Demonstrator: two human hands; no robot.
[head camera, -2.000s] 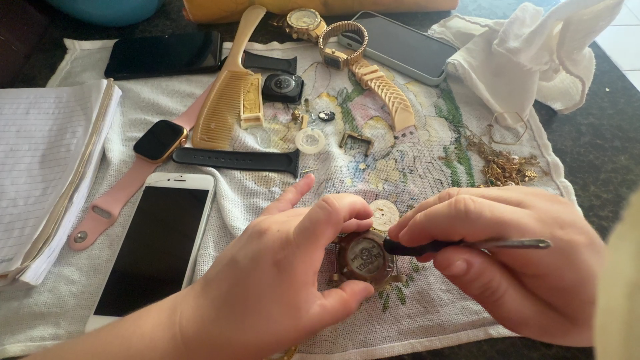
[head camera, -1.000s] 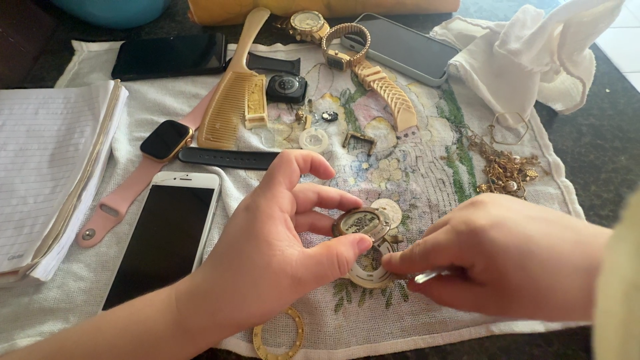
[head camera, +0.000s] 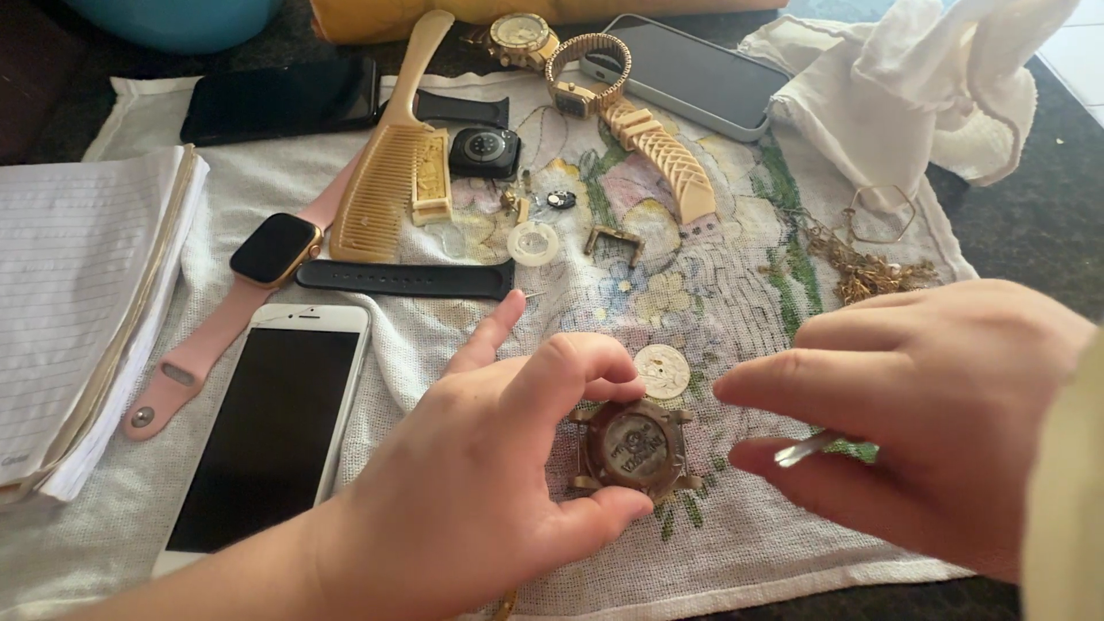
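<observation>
My left hand (head camera: 509, 448) grips a round metal watch case (head camera: 636, 450) between thumb and bent fingers, its case back facing up and resting on an embroidered cloth. Against the top of the case lies a pale round watch dial (head camera: 661, 372). To the right, apart from the case, my right hand (head camera: 897, 414) holds a thin metal tool (head camera: 806, 449); its flattened metal end shows between thumb and fingers, the rest is hidden. Beyond the hands lie a clear plastic ring (head camera: 533, 244), a bracket-shaped metal piece (head camera: 614, 243) and small watch parts (head camera: 516, 203).
A white phone (head camera: 267, 431), a pink-strap smartwatch (head camera: 274, 248), a lined notebook (head camera: 86, 302) and a comb (head camera: 375, 194) lie left. Gold watches (head camera: 521, 34), a grey phone (head camera: 690, 73), a white cloth (head camera: 897, 95) and tangled chains (head camera: 871, 272) lie at the back and right.
The watch case, tilted up beside another round part a second ago, now lies with its back up. My right hand has moved right, away from it, and the tool's end has turned toward the left.
</observation>
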